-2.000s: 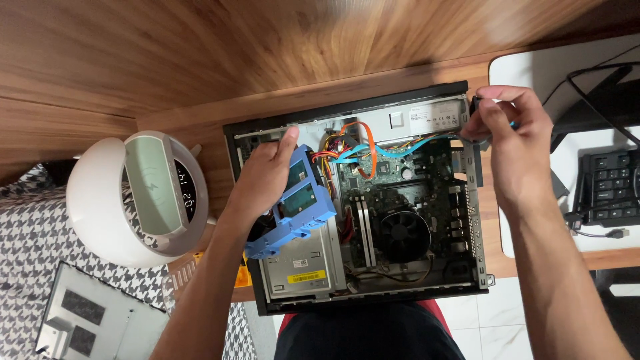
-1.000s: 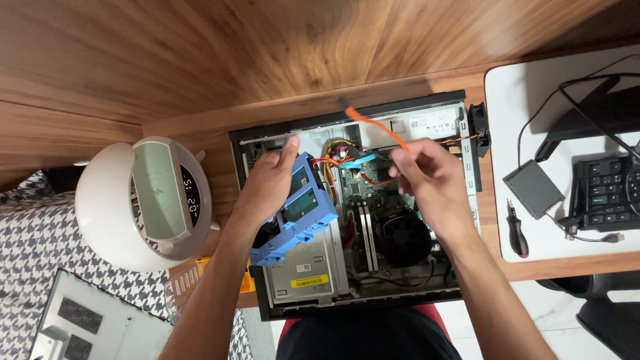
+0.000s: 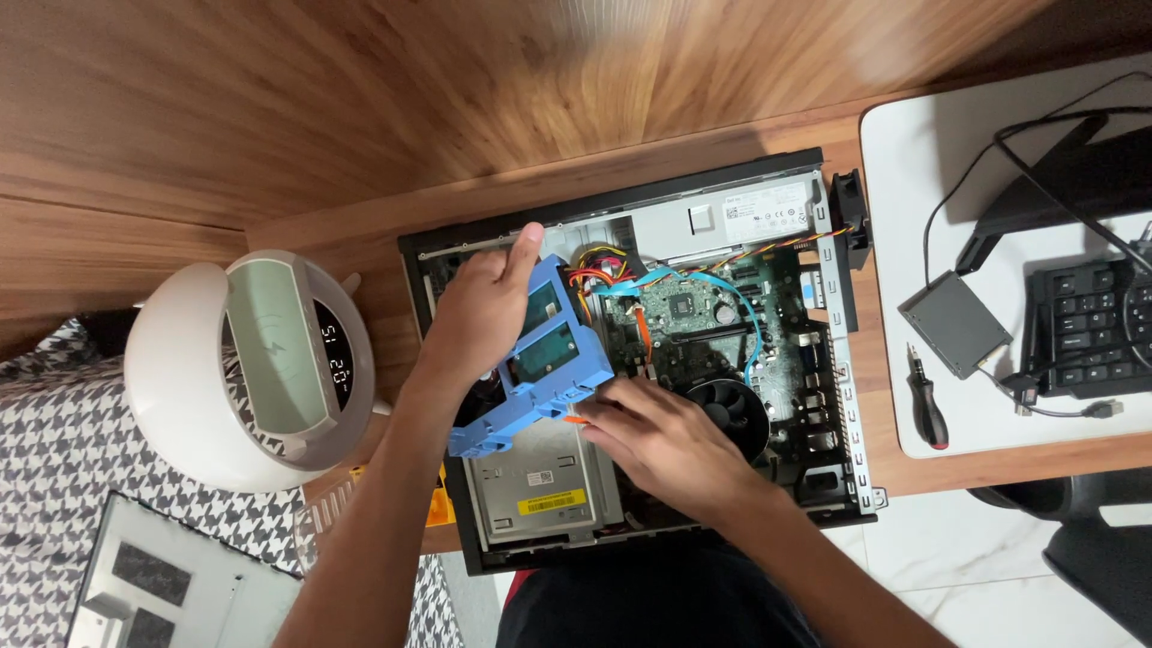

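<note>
An opened desktop computer case lies flat, its motherboard showing. My left hand grips a blue plastic drive bracket that is tilted over the case's left part. At the bracket's lower right edge, my right hand has its fingers closed on the end of an orange SATA cable; the connector is hidden. Another stretch of orange cable runs over the motherboard. A light blue cable curves above the CPU fan. The optical drive sits below the bracket.
A small black fan stands at the case's right edge. On the white surface at right are a screwdriver, a grey box, a keyboard and cables. A white lamp clock stands left, above a side panel.
My right hand has moved from the case's right edge to the bracket, bringing the orange cable's end down there. My left hand still holds the bracket.
</note>
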